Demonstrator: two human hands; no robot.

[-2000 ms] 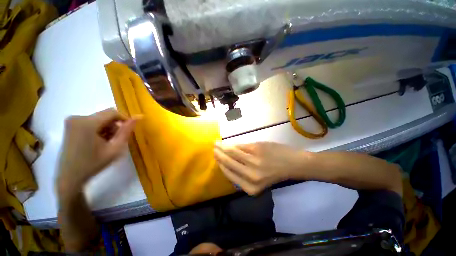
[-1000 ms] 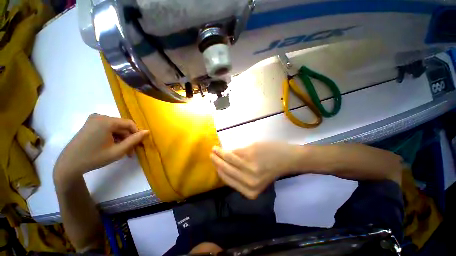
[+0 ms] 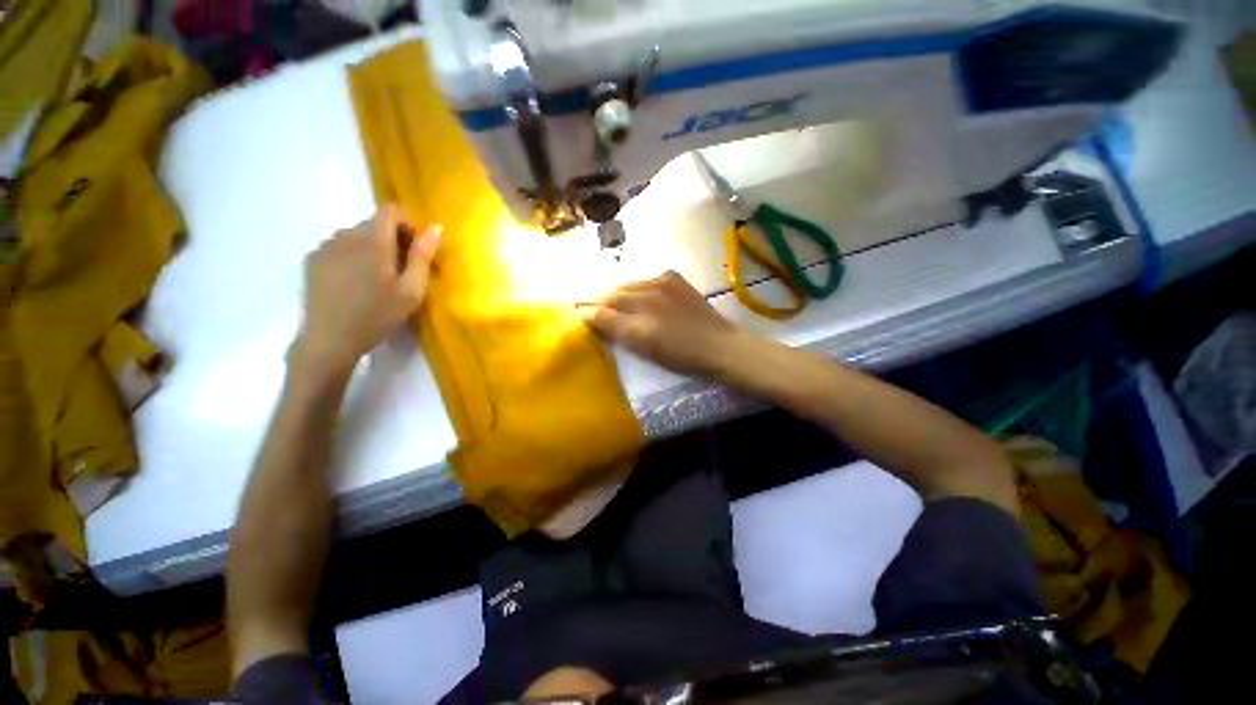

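Note:
A long mustard sleeve panel (image 3: pixel 530 379) lies under the sewing machine head (image 3: pixel 771 117) and hangs over the table's front edge toward my lap, a whitish patch showing at its lower end. My left hand (image 3: pixel 369 282) pinches the panel's left edge, thumb against fingers. My right hand (image 3: pixel 661 320) holds the panel's right edge just below the needle area. The presser foot area (image 3: pixel 562 221) is under bright lamp glare, so the needle and stitch line cannot be made out.
Scissors with green and yellow handles (image 3: pixel 778 262) lie right of the needle. Mustard cut pieces (image 3: pixel 83 276) lie at the far left. More mustard cloth (image 3: pixel 1102 565) is below the table at right. The table edge (image 3: pixel 882 351) carries a ruler tape.
The view has shifted and shows more of the machine and lap. More of the panel now hangs over the front edge, with its lower end turned up. Both hands keep hold of its edges.

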